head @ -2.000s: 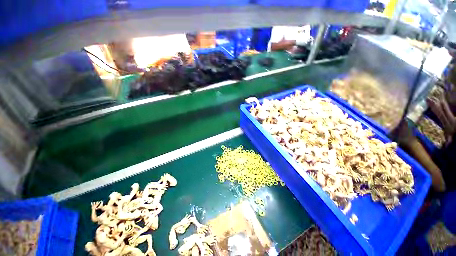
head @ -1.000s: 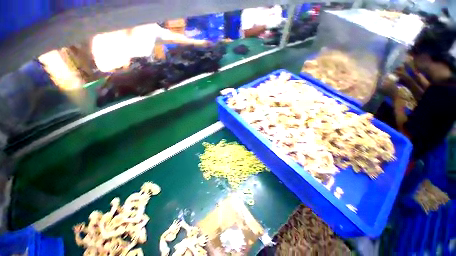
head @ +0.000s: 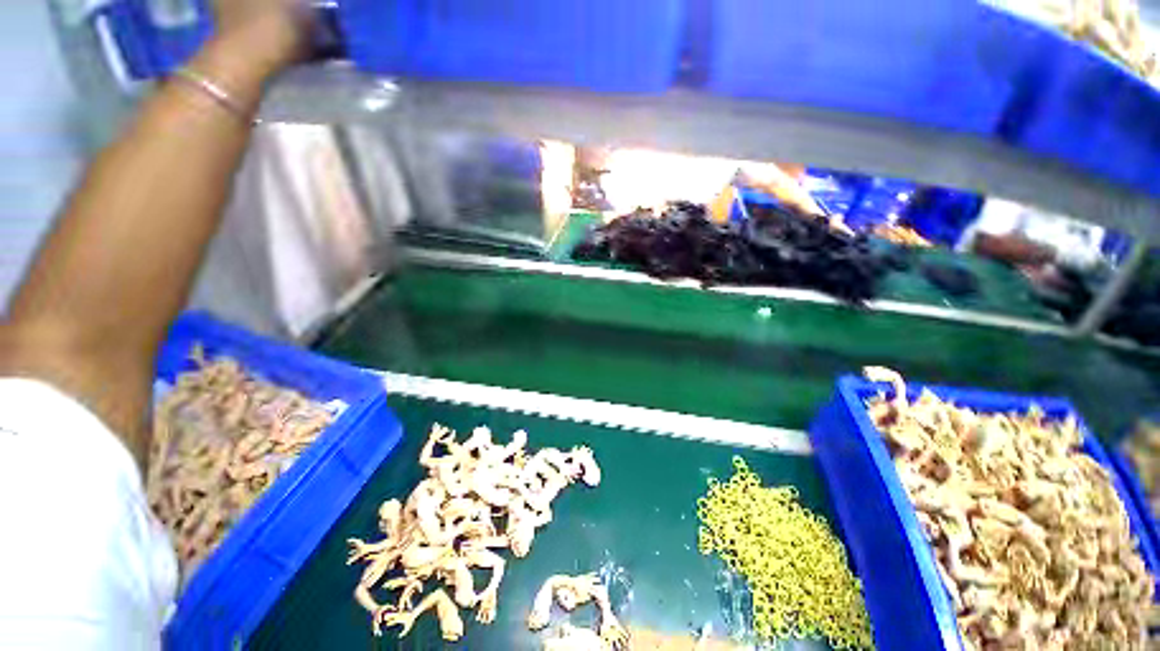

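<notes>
My left hand [head: 270,28] is raised at the upper left by the overhead shelf, blurred and partly cut off by the top edge; its fingers and anything in them cannot be made out. My right hand is out of the picture. A loose heap of beige moulded limbs [head: 477,515] lies on the dark green bench. A few more limbs [head: 575,608] lie apart at the bottom edge. A flat pile of small yellow rings [head: 782,553] lies to the right. The tan pad [head: 681,641] shows only as a strip at the bottom edge.
A blue tote [head: 299,515] of beige parts stands at left, behind my arm. Another blue tote [head: 878,515] full of beige limbs stands at right. Beyond a pale rail [head: 598,415] runs the green conveyor [head: 573,333]. Blue bins [head: 814,57] sit overhead. A dark heap [head: 751,248] lies across the line.
The view has swung to the left, bringing the left tote into fuller view. My left arm has come into view, reaching up. The neighbouring person has left the picture.
</notes>
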